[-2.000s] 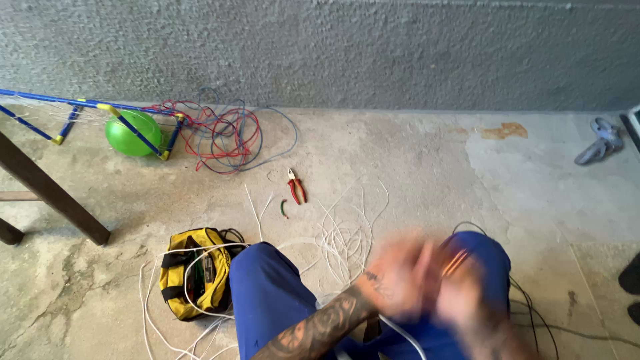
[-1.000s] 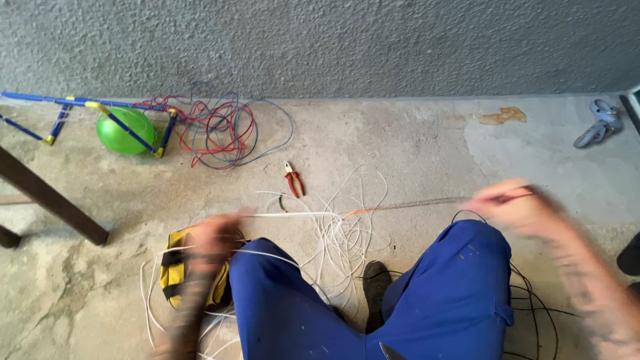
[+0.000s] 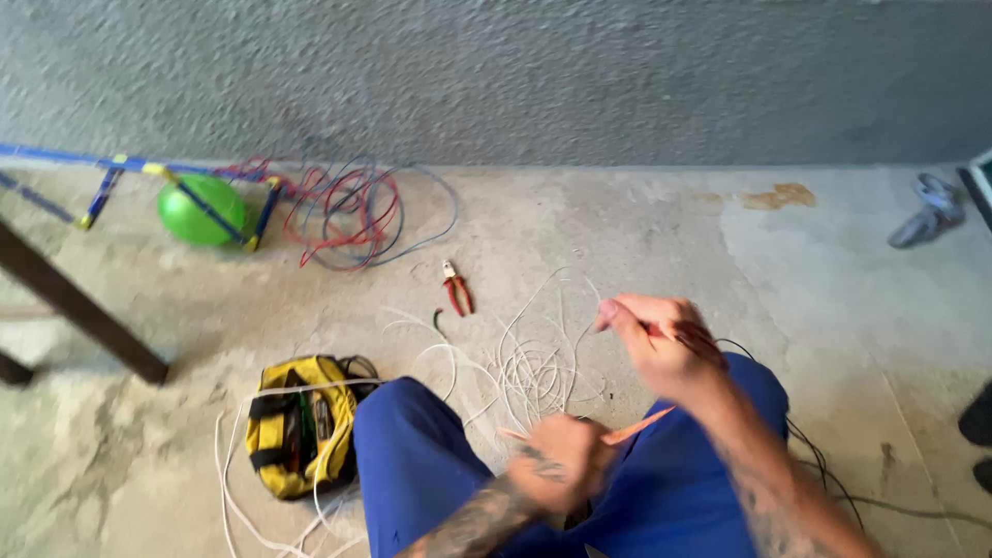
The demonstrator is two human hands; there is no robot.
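My left hand (image 3: 559, 463), blurred, is closed on an orange strand (image 3: 639, 426) low between my knees. My right hand (image 3: 666, 337) is raised above my right knee with its fingers curled; a thin white wire seems to reach its fingertips, but what lies inside the fist is hidden. Beyond my hands a loose tangle of white wire (image 3: 539, 376) lies on the concrete floor. Red-handled pliers (image 3: 458, 291) lie past it, beside a short dark green piece (image 3: 438, 319).
At left, an open yellow tool bag (image 3: 341, 434) has white cable over it. Behind are a green balloon (image 3: 200, 209) in a blue tube frame (image 3: 99, 198), red and blue wire coils (image 3: 349, 217) and a dark wooden leg (image 3: 85, 310). Grey flip-flops (image 3: 930, 213) lie far right.
My hands were spread wide with a strand stretched between them one second ago; they have come in toward each other, the left moving right to between my knees.
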